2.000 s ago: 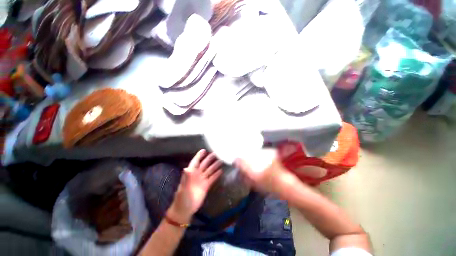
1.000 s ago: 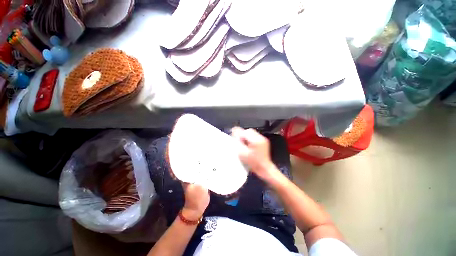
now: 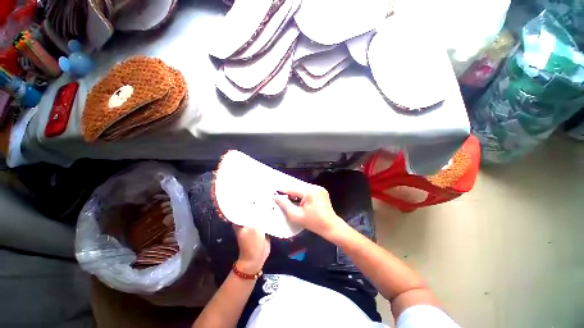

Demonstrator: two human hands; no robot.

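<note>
A plush piece (image 3: 246, 192) is held over my lap, its smooth white backing up and a strip of orange-brown pile along its left edge. My left hand (image 3: 251, 246) grips its lower edge, the fingers hidden beneath. My right hand (image 3: 310, 206) is over the right part of the white side, with a small dark tool (image 3: 294, 198) in the fingers. Tiny dark marks show on the white near the right fingertips. No needle or thread can be made out.
Brown pieces with a white muzzle patch (image 3: 131, 96) lie beside a red phone (image 3: 62, 109). White-side-up pieces (image 3: 403, 70) overlap on the table (image 3: 333, 128). A bag (image 3: 186, 224) of pieces stands left of my knees, a red stool (image 3: 416, 192) right.
The plush piece has come from blurred near the table edge to over my lap, and my left hand has gone from open to gripping it. My right hand has moved in onto the white side.
</note>
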